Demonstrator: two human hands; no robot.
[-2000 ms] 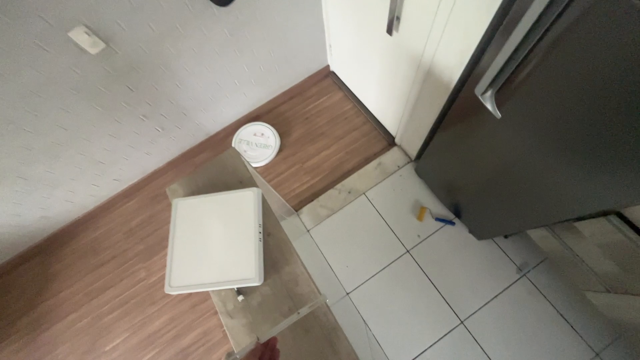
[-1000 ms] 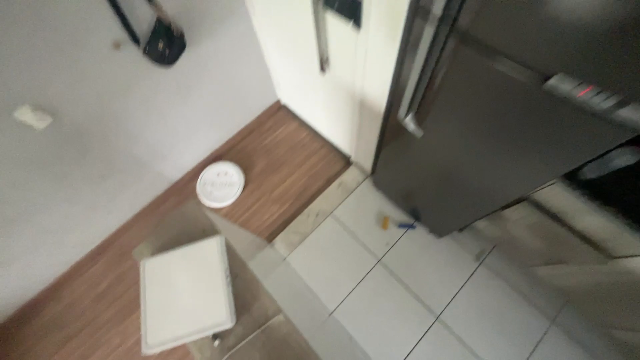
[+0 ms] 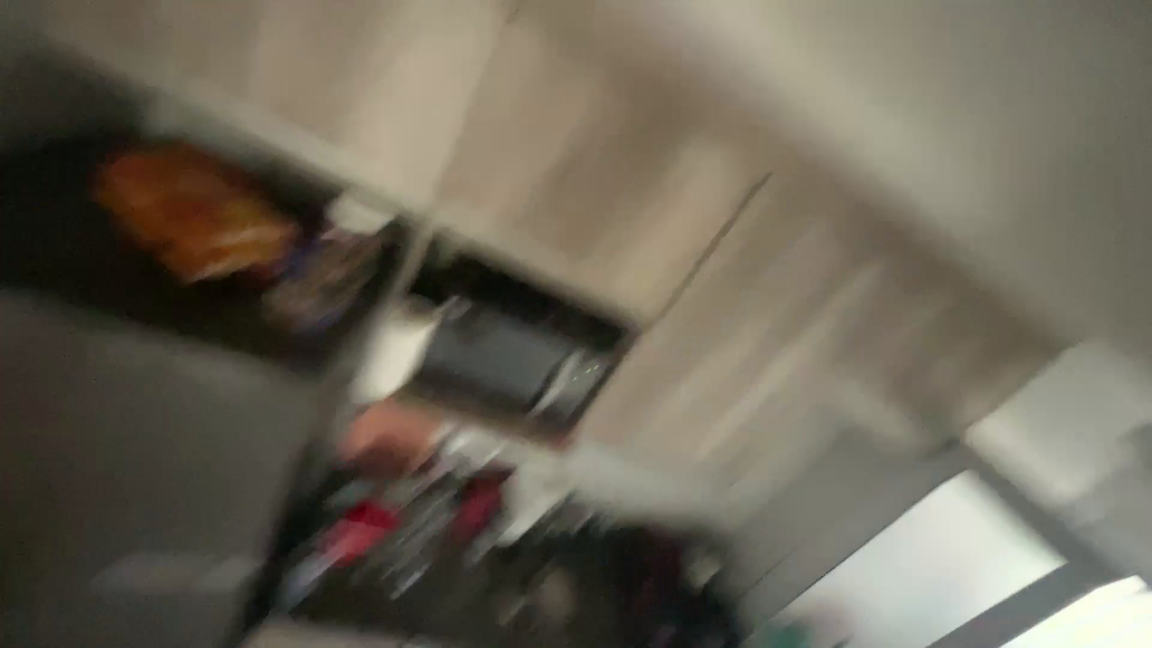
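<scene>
Neither my left hand nor my right hand shows in the head view, which is heavily blurred. Wood-tone wall cabinets [image 3: 576,153] run diagonally across the upper part. Beneath them, in a niche, sits what looks like a microwave oven [image 3: 504,355]. An orange bag or packet [image 3: 193,211] lies at the upper left, above a dark grey appliance [image 3: 135,432] that looks like the refrigerator. Whether my hands hold anything cannot be seen.
Several blurred items, among them a red one [image 3: 360,531], crowd the area below the niche. A bright window [image 3: 927,558] is at the lower right. The pale ceiling [image 3: 1017,117] fills the upper right.
The view has swung far up from the floor to the cabinets. The hand seen at the bottom edge two seconds ago is out of view, as are the white square panel and the round white object.
</scene>
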